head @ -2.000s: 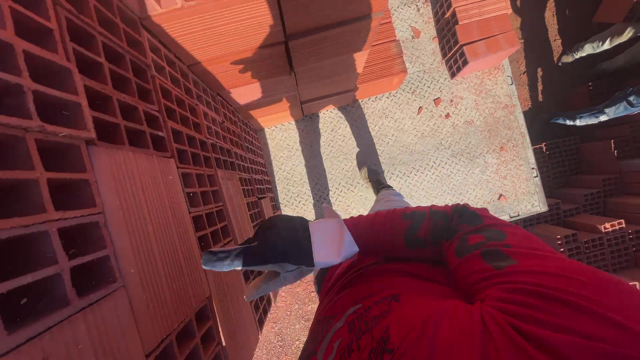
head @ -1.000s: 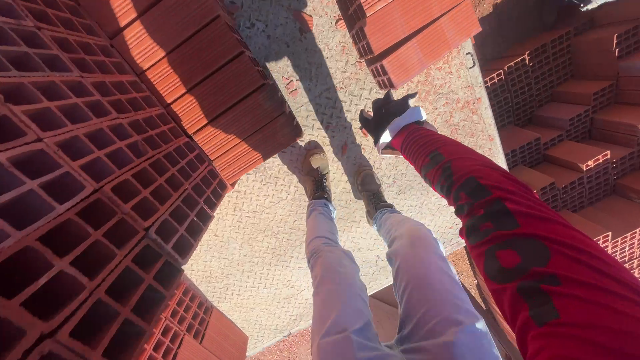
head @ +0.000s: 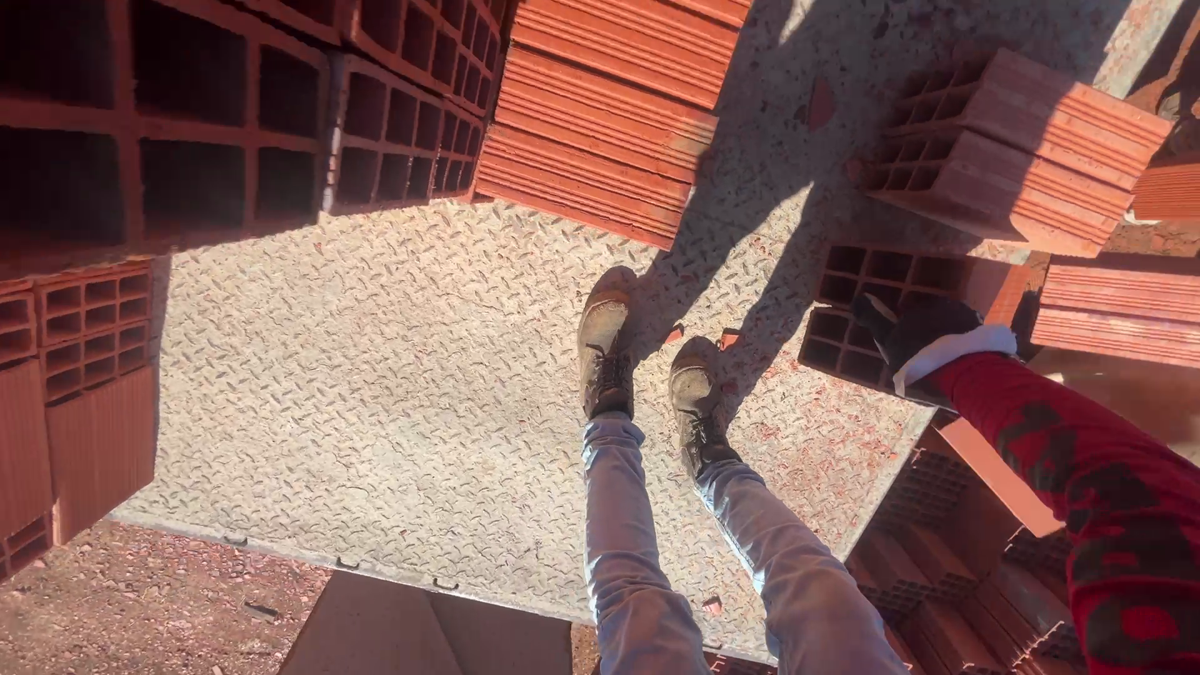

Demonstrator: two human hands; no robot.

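Observation:
My right hand (head: 914,333), in a black glove with a white cuff, is at two hollow clay bricks (head: 886,267) near the right edge of the metal floor. The thumb lies across their open-celled ends, and the other fingers are largely hidden; the hand appears closed on the bricks. Just above them, two more hollow clay bricks (head: 1050,155) lie together at a slant, partly in shadow. My left hand is out of view.
I stand on a diamond-plate metal floor (head: 375,375), my boots (head: 605,342) near its middle. Stacked hollow bricks (head: 187,122) rise at upper left, with ribbed bricks (head: 600,122) beside them. More bricks (head: 947,562) lie beyond the right edge. Small brick fragments (head: 729,338) lie near my boots.
One second ago my right hand was apart from the bricks with its fingers spread; now it is at the two bricks. The view has shifted and turned considerably.

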